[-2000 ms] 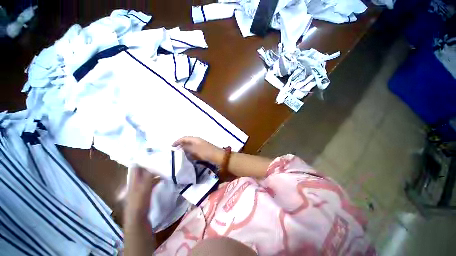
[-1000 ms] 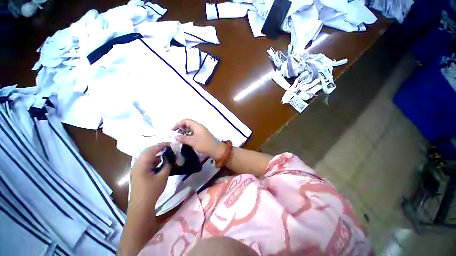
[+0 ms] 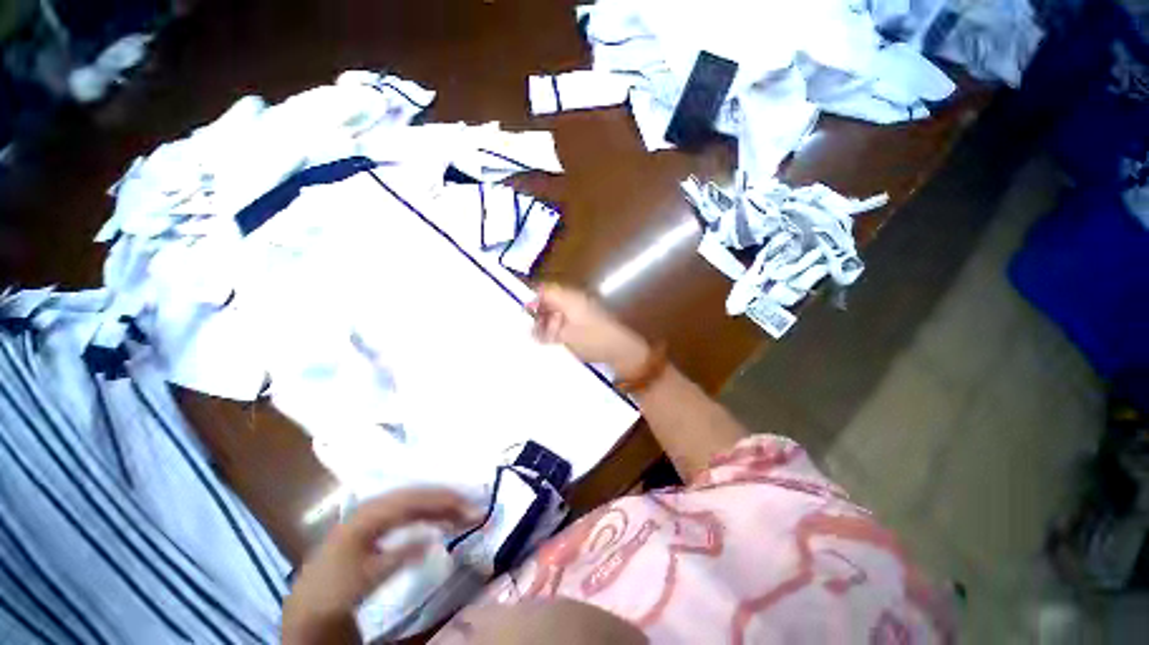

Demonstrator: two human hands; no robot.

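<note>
A large white top with navy edging (image 3: 428,328) lies spread in front of me, its navy collar band (image 3: 302,192) at the far left. Folded white and navy parts (image 3: 523,498) lie bunched at its near end. My left hand (image 3: 384,536) is blurred over the near white cloth, fingers curved and apart from the thumb, with no cloth visibly pinched. My right hand (image 3: 582,330), with an orange-brown bracelet, is over the top's right navy-lined edge, fingers curled. Whether it holds anything cannot be made out.
A navy-striped garment pile (image 3: 114,479) lies at left. Narrow white-grey strips (image 3: 788,252) lie near the right edge of the red-brown table (image 3: 491,76). A dark flat rectangle (image 3: 701,98) rests by a far white heap (image 3: 819,57). Blue material (image 3: 1084,277) stands beyond the floor at right.
My hands have parted: the right moved away up the top's right edge, the left stayed near. The dark navy piece between my fingers was let go, and navy parts now lie on the cloth.
</note>
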